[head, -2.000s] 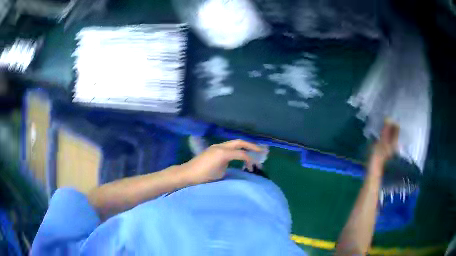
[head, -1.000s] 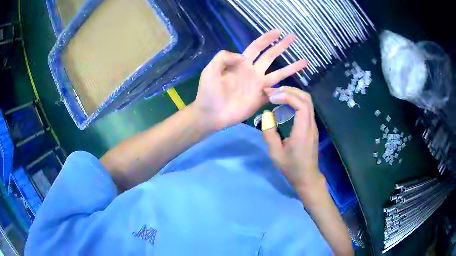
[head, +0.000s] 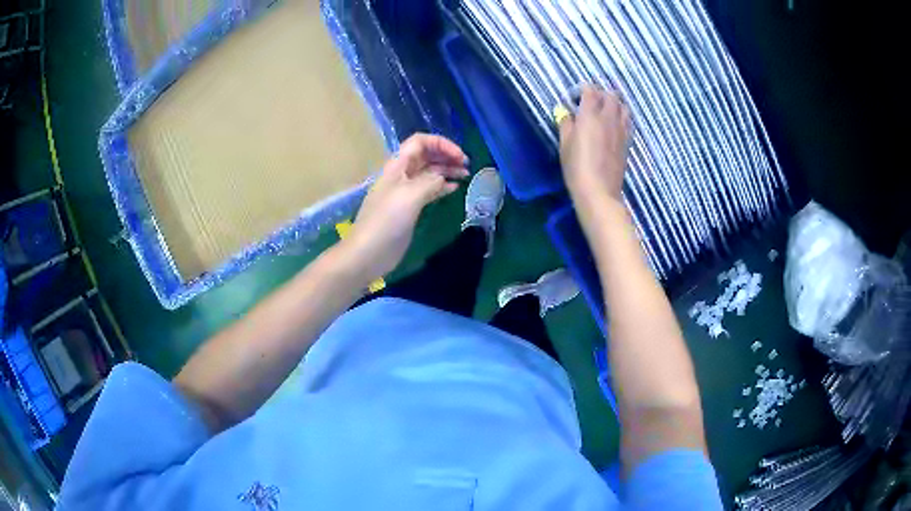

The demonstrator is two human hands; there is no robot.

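Long shiny silver tubes (head: 689, 130) lie side by side in a wide row on the bench. My right hand (head: 596, 140) is over the left part of the row, palm down, a yellow band on its thumb. Its fingertips are at the tubes; whether they grip one is hidden. My left hand (head: 408, 185) is in the air left of the bench, near the crate's corner, fingers loosely curled and apart, with nothing visible in it. Small clear-white pieces (head: 727, 299) lie in a loose pile below the tubes' ends, with a second pile (head: 769, 397) lower down.
A blue crate (head: 150, 255) with a flat tan board stands at left. A blue bin (head: 499, 120) is below the bench edge. A crumpled clear bag (head: 829, 274) lies at right, near dark tubes (head: 867, 397). A fanned tube bundle (head: 799, 479) is at lower right.
My hands were close together in front of my body. My right hand has moved up onto the tube row. My left hand has gone from spread to curled. The view has shifted.
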